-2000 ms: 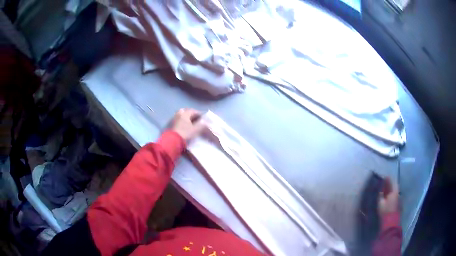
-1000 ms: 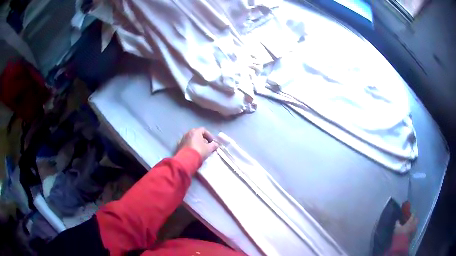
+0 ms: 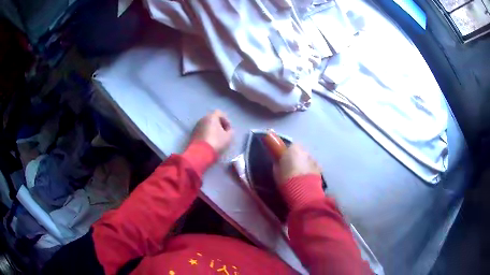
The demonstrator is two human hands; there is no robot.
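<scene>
My right hand [image 3: 297,164] is closed around the orange-brown handle of the iron [image 3: 263,169]. The iron lies on the long white piece, perhaps a sleeve [image 3: 240,166], with its tip at the piece's far end. The iron and my right forearm hide most of the piece; narrow parts show at its left and lower right. My left hand [image 3: 215,131] is just left of the iron tip, its fingers curled, with no cloth seen in it. It looks apart from the piece.
The pale grey pressing table [image 3: 156,110] has a crumpled white heap [image 3: 258,64] at its far side. A smoother white stack [image 3: 397,102] lies at the far right. Mixed cloth scraps [image 3: 70,188] cover the floor at left. A barred window [image 3: 467,16] is at top right.
My right hand has brought the iron from the table's right edge leftward onto the white piece's far end. My left hand has let go of that end.
</scene>
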